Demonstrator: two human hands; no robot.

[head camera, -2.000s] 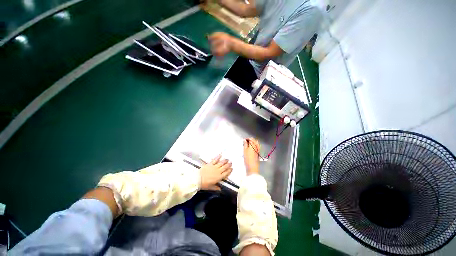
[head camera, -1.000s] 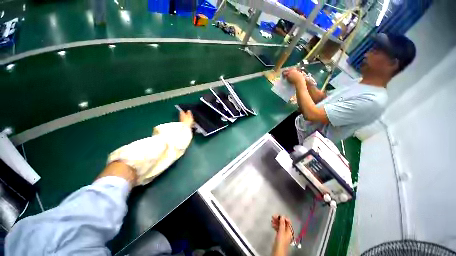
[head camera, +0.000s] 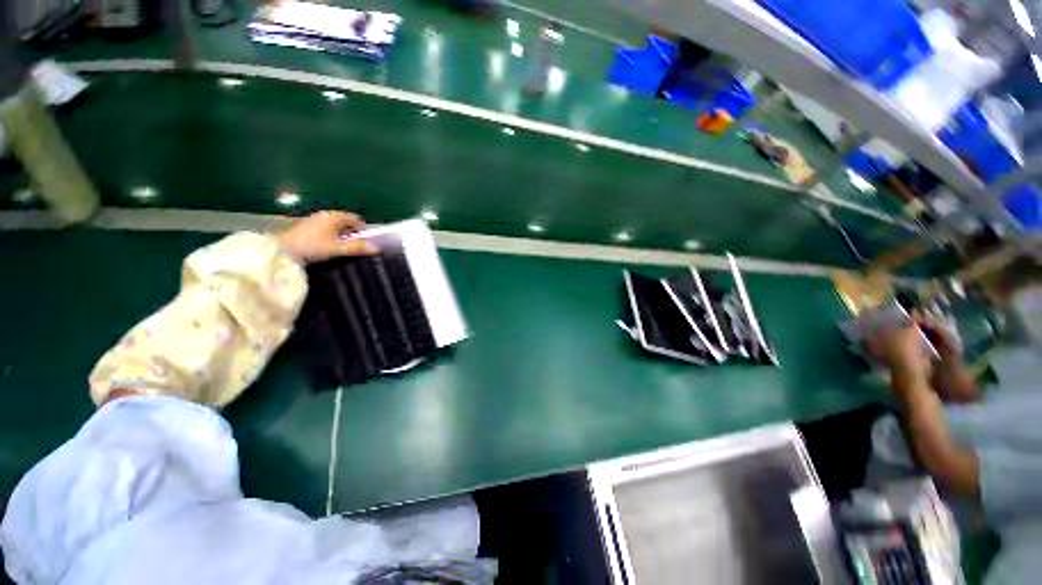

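Note:
My left hand (head camera: 326,237) is at the upper left edge of a black-faced solar panel (head camera: 371,309) over the green bench, its fingers gripping the top edge. A white strip or second panel edge (head camera: 434,286) shows along its right side; whether more panels lie beneath is unclear. The cream sleeve cover reaches in from the left. My right hand is out of the picture. The grey light box (head camera: 714,520) is unlit and cut off by the bottom edge.
A fanned pile of panels (head camera: 697,318) lies on the bench right of centre. A coworker's hands (head camera: 908,349) hold something at the right. The bench meter (head camera: 886,554) is at the bottom right. A pale rail (head camera: 526,246) borders the conveyor beyond.
The view has swung left. My left hand has moved from the front of the fanned pile to a panel further left on the bench. My right hand has left the picture.

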